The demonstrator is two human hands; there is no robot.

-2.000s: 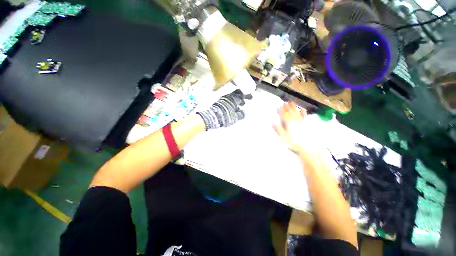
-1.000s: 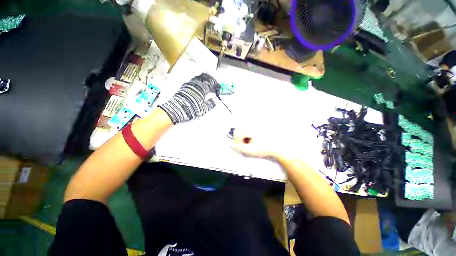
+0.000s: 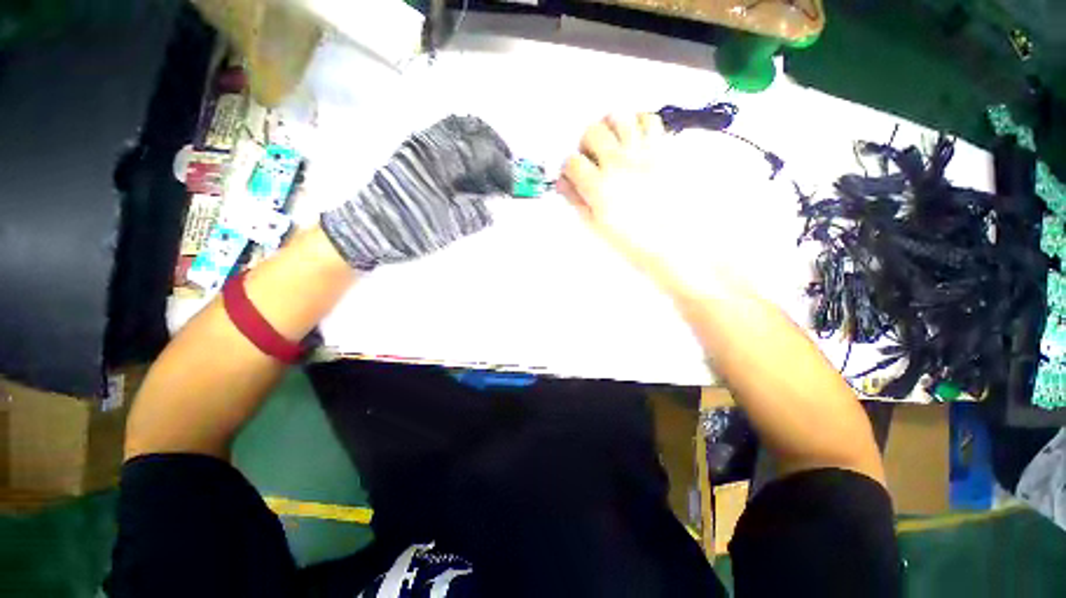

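My left hand [image 3: 427,193], in a grey-black mottled knitted glove with a red band at the wrist, holds a small teal circuit board [image 3: 528,179] by its left end. My bare right hand [image 3: 614,169] is pinched just right of the board, its fingertips at a thin dark lead end by the board's edge. A coiled black cable [image 3: 698,116] comes out beyond the right fingers, its plug end lying on the white board [image 3: 526,304]. Whether the lead touches the circuit board cannot be told.
A tangled black cable pile [image 3: 923,257] lies at the right. Teal boards [image 3: 275,175] lie at the left beside a black mat [image 3: 70,199]. A yellowish hood [image 3: 263,47] hangs at the upper left. A green round cap [image 3: 748,64] is at the wooden board's edge.
My right hand has moved up to the board, now with the coiled cable in it. The circuit board now shows in my gloved left fingers. The view has shifted, and the fan has left it.
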